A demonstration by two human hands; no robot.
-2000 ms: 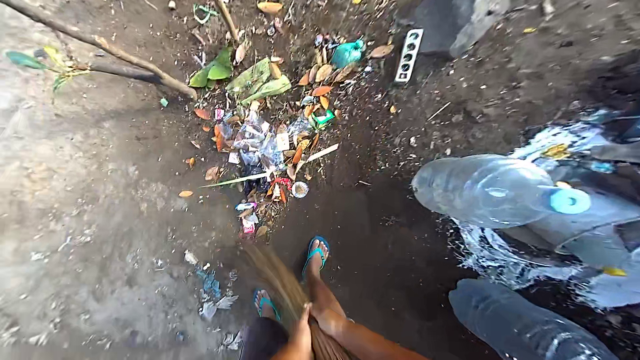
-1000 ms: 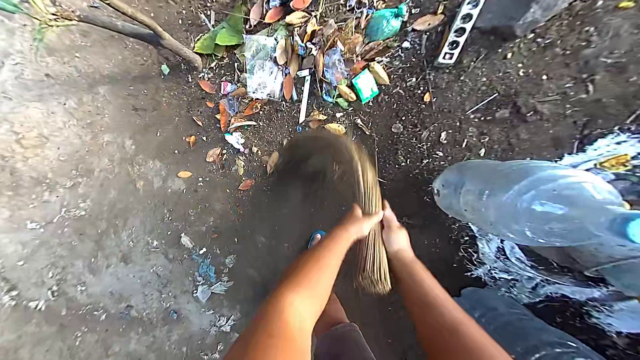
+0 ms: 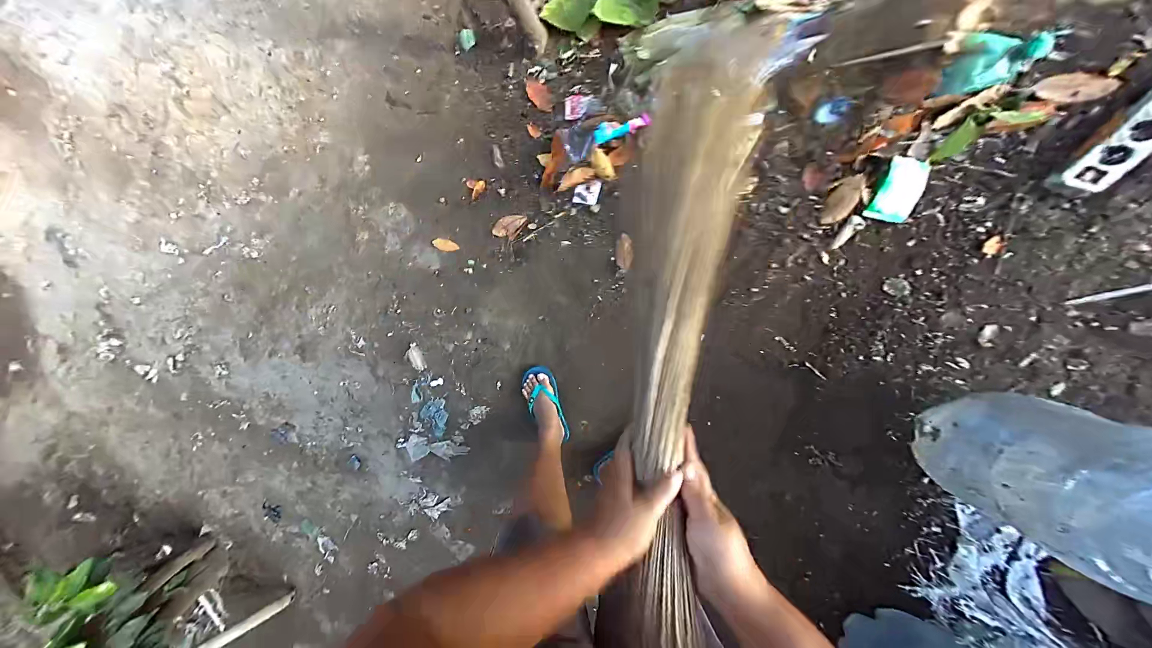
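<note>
A stick broom of thin bristles (image 3: 670,360) runs up the middle of the view, its far end blurred over the litter. My left hand (image 3: 634,504) is closed around it from the left. On its other side my right hand (image 3: 711,522) grips the same bundle, the two hands touching or nearly so. Left of the broom head lie dry leaves and wrappers (image 3: 585,153). To its right are a green and white packet (image 3: 898,189), a teal plastic bag (image 3: 981,65) and more brown leaves. One of my feet in a blue flip-flop (image 3: 546,396) stands on the dirt.
A large clear plastic bottle (image 3: 1035,486) lies at the right beside whitish plastic scraps (image 3: 990,567). A white strip with round holes (image 3: 1111,148) is at the upper right. A leafy plant (image 3: 67,598) and a stick (image 3: 247,621) are at the lower left; green leaves (image 3: 598,11) show at the top.
The broom's blurred far end has swung from low, near my feet, up over the litter. Both hands stay on the bundle. The view has shifted, with the bottle now partly cut off.
</note>
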